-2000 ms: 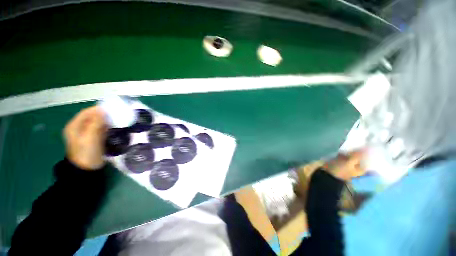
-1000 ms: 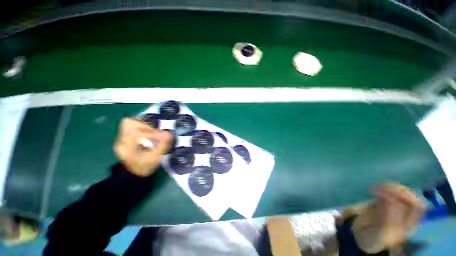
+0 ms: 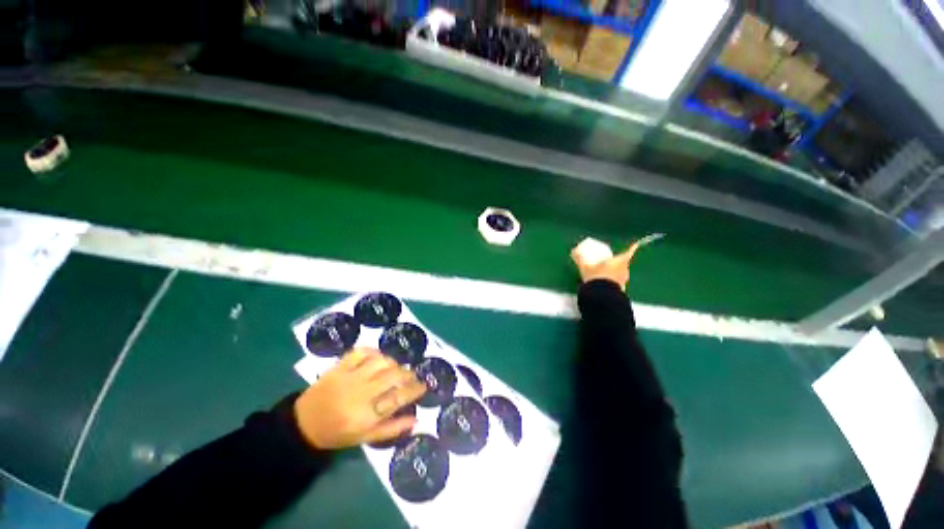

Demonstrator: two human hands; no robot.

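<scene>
My left hand [image 3: 357,403], with a ring on one finger, lies over the left part of the sticker sheet [image 3: 507,486]. Its fingertips touch the black discs; whether they pinch one is unclear. The sheet carries several black panel stickers [image 3: 419,467] and overlaps another sheet. My right hand [image 3: 608,267] reaches over the rail onto the belt, its fingers at a plain white housing [image 3: 593,250]. A thin pale strip or edge sticks out to the right of its fingers; I cannot tell what it is.
A labelled housing [image 3: 499,226] sits on the green conveyor belt [image 3: 311,191], and another [image 3: 47,154] at far left. The whitish belt rail [image 3: 414,284] crosses between belt and bench. White sheets lie at left [image 3: 31,263] and right [image 3: 880,418]. A slanted metal bar [image 3: 864,289] stands at right.
My right hand has moved from the bench's lower right edge up to the plain housing on the belt. My left hand stays at the sheet, its fingers now lower over the discs. The view has tilted up.
</scene>
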